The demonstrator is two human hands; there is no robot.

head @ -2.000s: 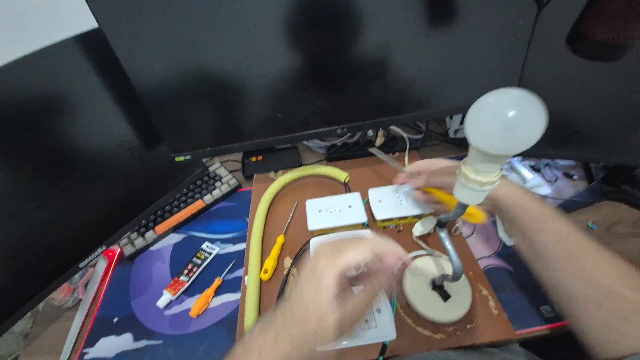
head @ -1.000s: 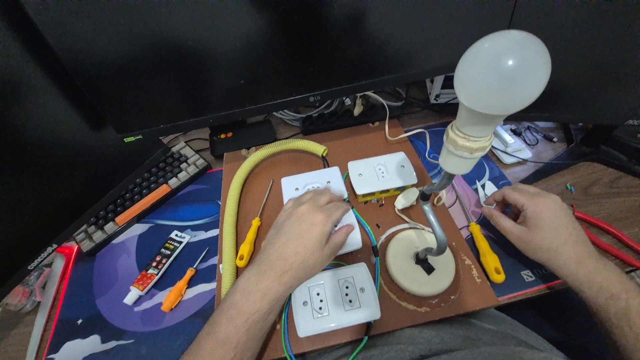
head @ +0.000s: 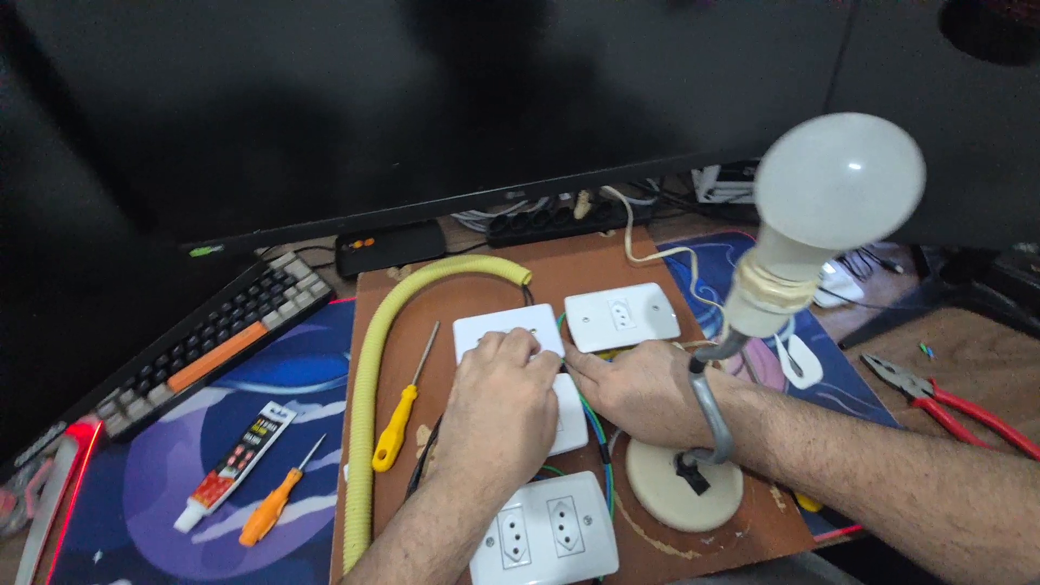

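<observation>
My left hand (head: 505,398) lies over the upper left white socket plate (head: 479,323), its curled fingers on the plate's face. Beside it my right hand (head: 642,388) reaches in from the right, fingertips at that plate's right edge, just below the upper right socket plate (head: 662,313). Under my left hand another white plate (head: 571,414) partly shows. Nearest me is a double socket plate (head: 543,528). Green and blue wires (head: 600,431) run between the plates. A white bulb (head: 839,180) stands on a bent grey tube (head: 715,422) with a round beige base (head: 684,493), over my right forearm.
The brown board (head: 581,268) also holds yellow corrugated conduit (head: 370,390) and a yellow screwdriver (head: 396,426). Left are an orange screwdriver (head: 275,504), a glue-like tube (head: 236,467) and a keyboard (head: 215,349). Right are red-handled pliers (head: 942,398). Monitors (head: 390,106) stand behind.
My right hand has moved left from the board's right side to the upper left plate. My left hand is still over the plates. The yellow screwdriver held earlier is out of my right hand.
</observation>
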